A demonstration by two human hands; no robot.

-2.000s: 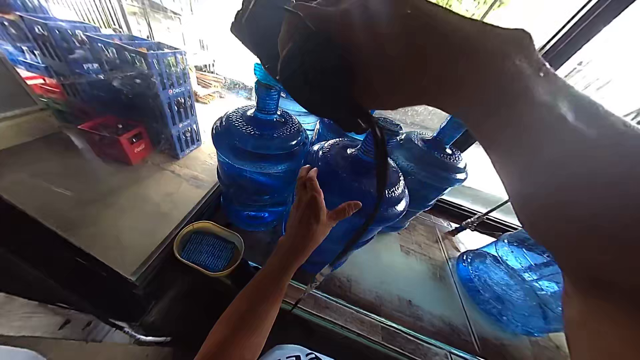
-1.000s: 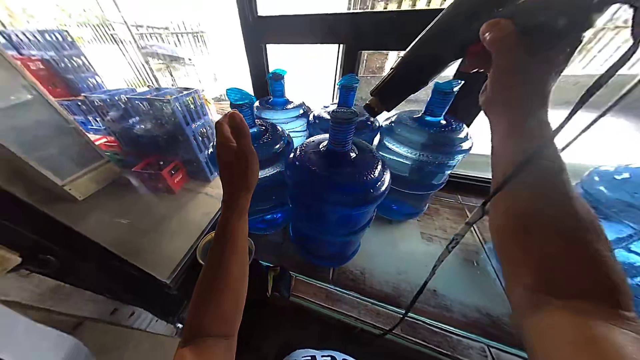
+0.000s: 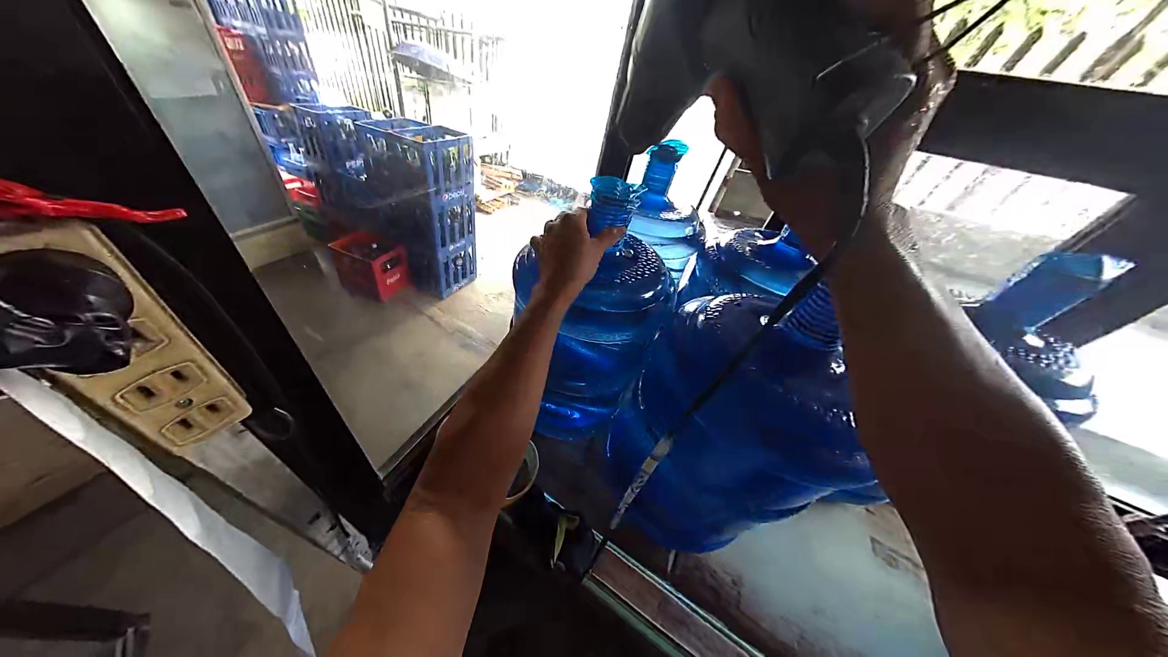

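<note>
My left hand (image 3: pixel 570 251) is closed around the neck of a blue water jug (image 3: pixel 598 319) with a loose blue film on its mouth. High in the view, my right hand (image 3: pixel 785 173) grips a black heat gun (image 3: pixel 730 55), whose cord runs down across the jugs. Under my right forearm stands a larger-looking blue jug (image 3: pixel 748 401) with a ribbed neck. Behind it are another blue jug (image 3: pixel 753 260) and a lighter one (image 3: pixel 671 224) with film over its neck. At the right, behind my forearm, a further jug (image 3: pixel 1036 356) partly shows.
Outside the glass are stacked blue bottle crates (image 3: pixel 415 192) and a red crate (image 3: pixel 368 265). A power outlet strip (image 3: pixel 173 392) with a black plug and a red cord lies at the left. A small round container (image 3: pixel 525 474) sits beside my left forearm.
My left hand, raised and apart from the jugs one second ago, now holds a jug's neck. The heat gun's nozzle has swung toward the left. The view has turned and moved closer.
</note>
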